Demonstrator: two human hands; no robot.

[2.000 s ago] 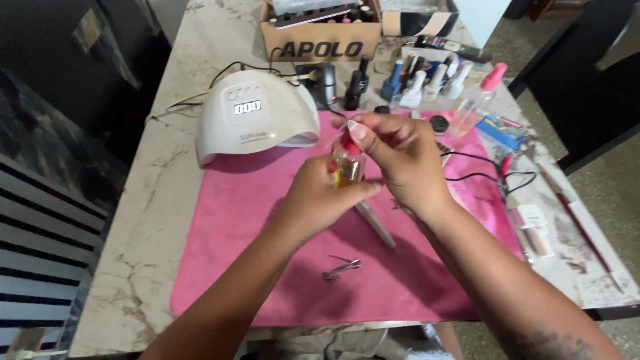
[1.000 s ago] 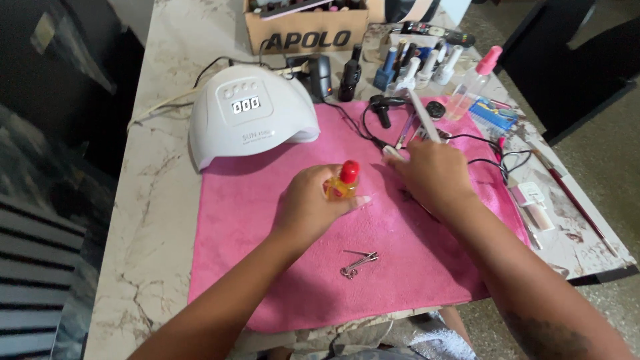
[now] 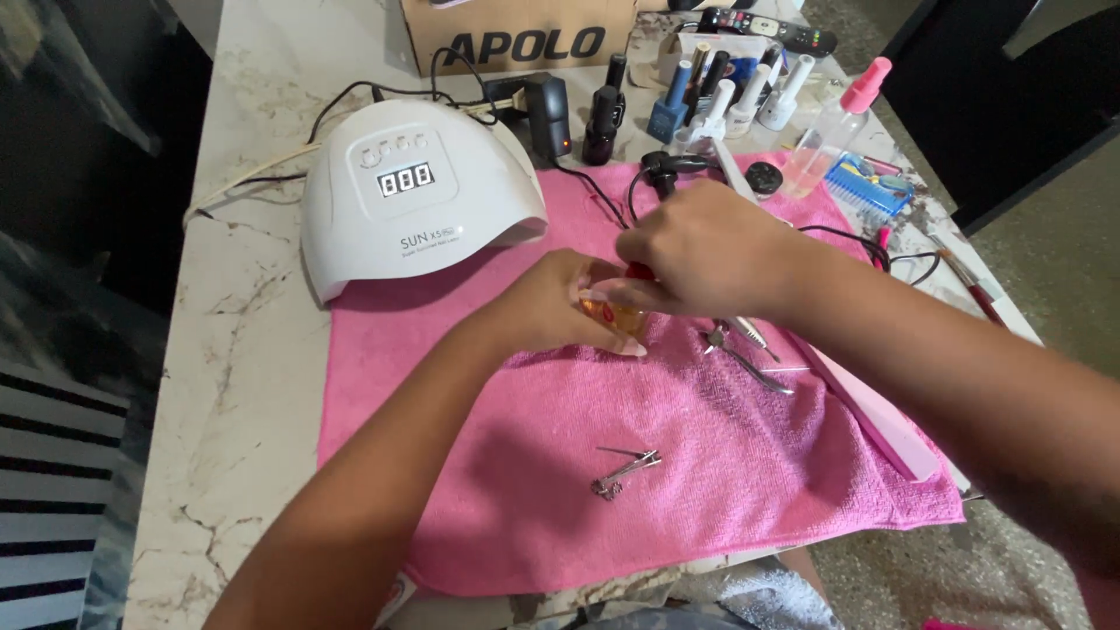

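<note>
My left hand (image 3: 569, 302) holds a small clear bottle of amber liquid (image 3: 623, 318) above the pink towel (image 3: 525, 411). Over the bottle's top, the fingers of my right hand (image 3: 691, 254) close on its red cap (image 3: 640, 272), which they largely cover. Nail clippers (image 3: 632, 472) lie on the towel below the hands. Metal cuticle nippers (image 3: 744, 360) rest to the right of the bottle, by a metal-tipped tool (image 3: 754, 335). Under my right forearm lies a pink nail file (image 3: 875, 416).
A white nail lamp (image 3: 420, 197) stands at left, a black power adapter (image 3: 549, 114) behind. Nail polish bottles (image 3: 669, 109), a pink-topped spray bottle (image 3: 827, 131), a blue brush (image 3: 869, 188) and a cardboard box (image 3: 525, 35) line the back. Cables cross the towel's far part.
My right hand has come back from the tools at right to the bottle's red cap, while my left hand keeps hold of the bottle. The view has moved closer.
</note>
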